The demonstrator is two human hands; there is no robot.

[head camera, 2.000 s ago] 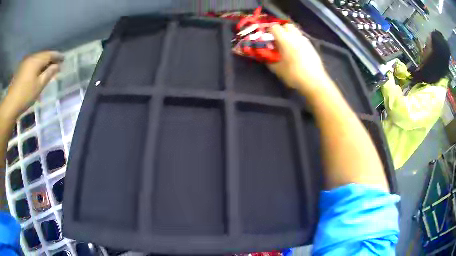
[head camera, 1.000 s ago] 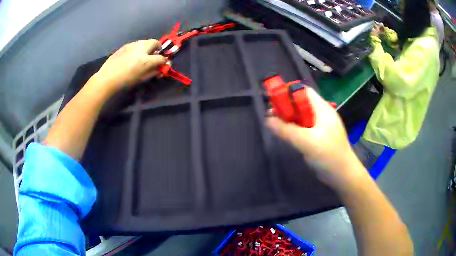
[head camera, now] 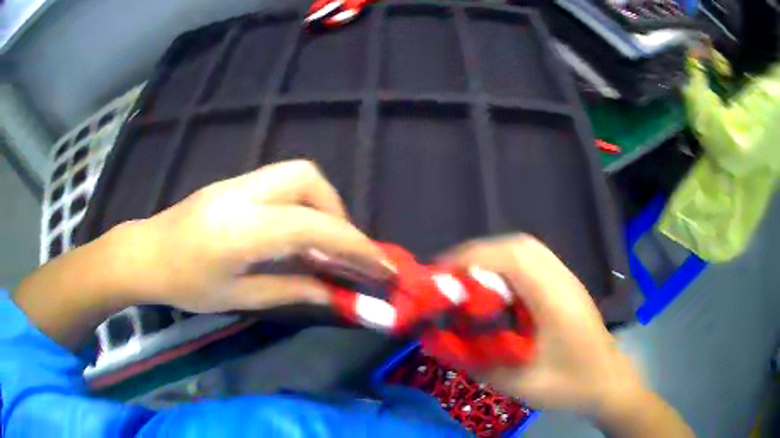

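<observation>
My left hand [head camera: 248, 235] and my right hand [head camera: 547, 316] meet low in front of me, over the near edge of the large black foam tray [head camera: 423, 175]. Between them are several red spring clamps [head camera: 415, 295] with white jaw pads, blurred. My right hand grips the clamps. My left fingers close on a thin dark piece at the clamps' left side, likely a smartwatch body; its face is mostly hidden. The tray's wide compartments show bare black bottoms. Another red clamp [head camera: 335, 12] lies at the tray's far edge.
A white blister tray [head camera: 70, 192] with dark watches is at left, partly under the foam tray. A blue bin [head camera: 393, 364] heaped with red clamps is below. Stacked trays [head camera: 599, 30] stand at upper right on a green bench [head camera: 637, 128]. A person in yellow [head camera: 727, 162] is at right.
Both hands have moved down and together with the clamps from over the tray. The left hand left the far clamps. The view has shifted, with the bin now partly covered by my sleeve.
</observation>
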